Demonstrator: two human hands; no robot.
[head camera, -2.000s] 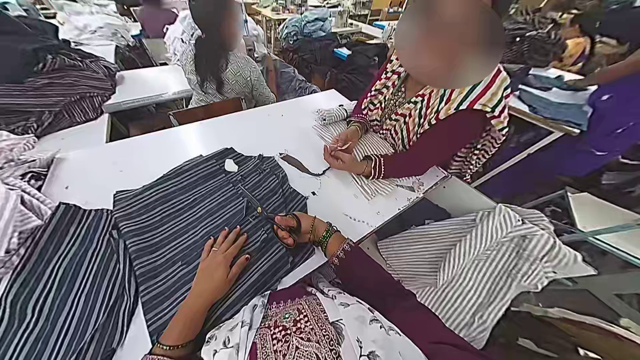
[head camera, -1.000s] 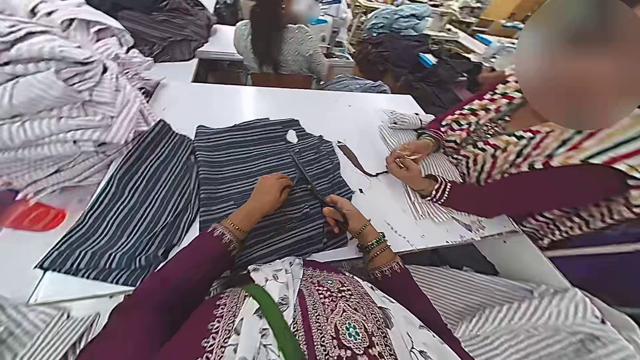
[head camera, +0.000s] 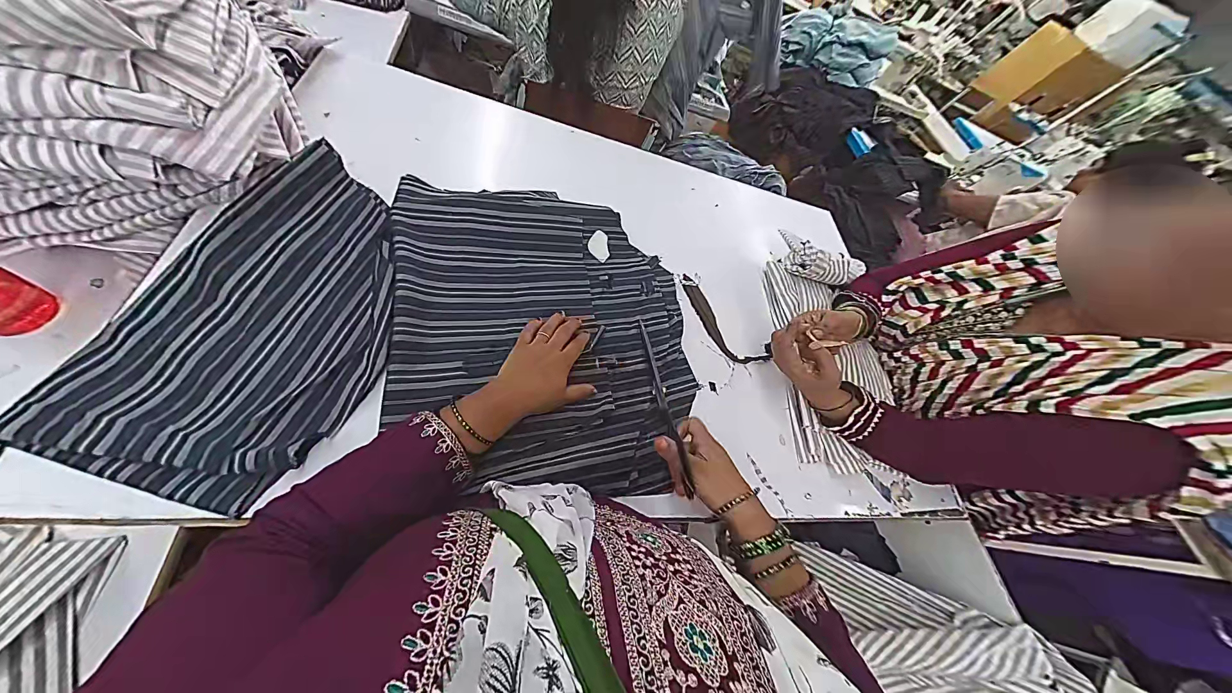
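A dark blue and grey striped garment piece (head camera: 481, 289) lies spread on the white table, a small white scrap (head camera: 598, 245) near its upper right. My left hand (head camera: 547, 366) rests palm down on this cloth, fingers slightly spread, holding nothing. Scissors (head camera: 659, 385) are gripped in my right hand (head camera: 707, 467) at the cloth's lower right; their blades lie over the stripes and point away from me, looking closed. Left of that cloth, a second dark striped piece (head camera: 221, 337) hangs slightly over the front edge.
Grey and white striped fabric (head camera: 125, 106) is heaped at the left, near a red object (head camera: 24, 294). Across the right end, a person's hands (head camera: 818, 356) hold something small over light striped cloth (head camera: 799, 385). A dark strip (head camera: 712, 322) lies on the white table (head camera: 462, 125).
My left hand was closed near the scissors one second ago; it now lies flat on the cloth, farther left. The scissors stay in my right hand. The view has shifted.
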